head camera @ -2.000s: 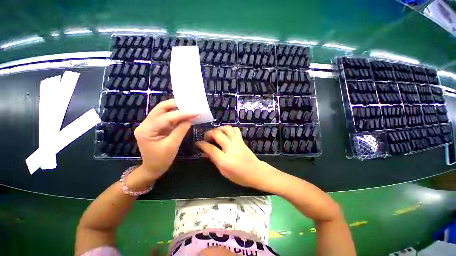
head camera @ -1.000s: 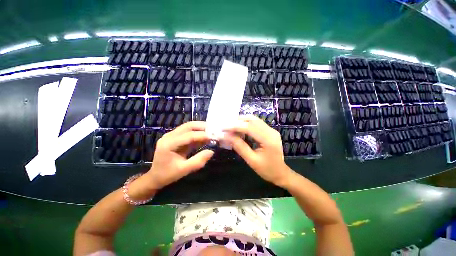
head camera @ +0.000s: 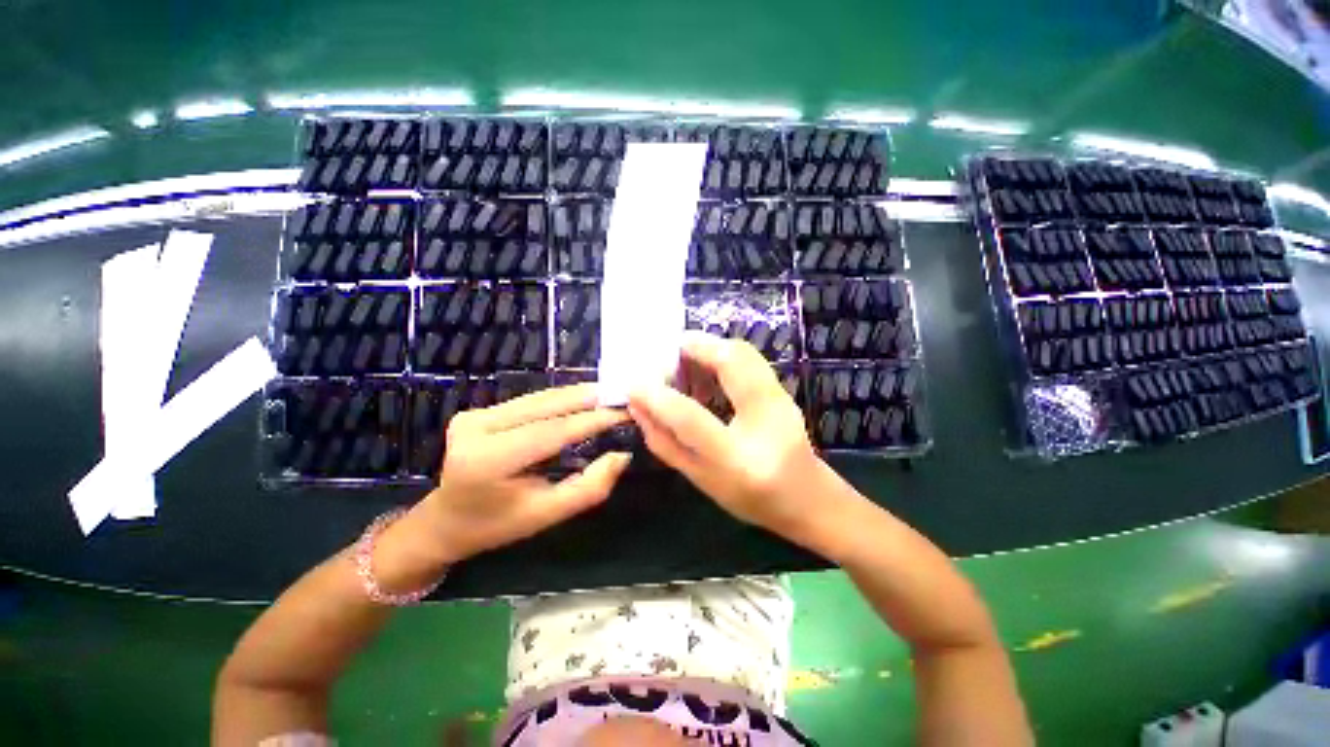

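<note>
A long white strip (head camera: 651,270) stands up over the near clear tray (head camera: 271,479), its lower end at my fingertips. My right hand (head camera: 737,438) pinches the strip's lower end between thumb and fingers. My left hand (head camera: 528,464) is just left of it, its fingertips close to the strip's lower end. A small black part (head camera: 619,438) shows between the left thumb and fingers, partly hidden. No adhesive piece can be made out. The near tray holds slanted rows of black parts; one pocket (head camera: 740,311) looks shiny.
White strips (head camera: 134,365) lie crossed at the left on the dark surface. A second tray of black parts (head camera: 1006,314) lies at the right, with a shiny pocket (head camera: 1062,415) at its near-left corner. A pale rail (head camera: 146,204) runs behind the trays.
The strip has passed from my left hand to my right and moved right. Since one second ago it stands more upright. The left hand has moved beside the right.
</note>
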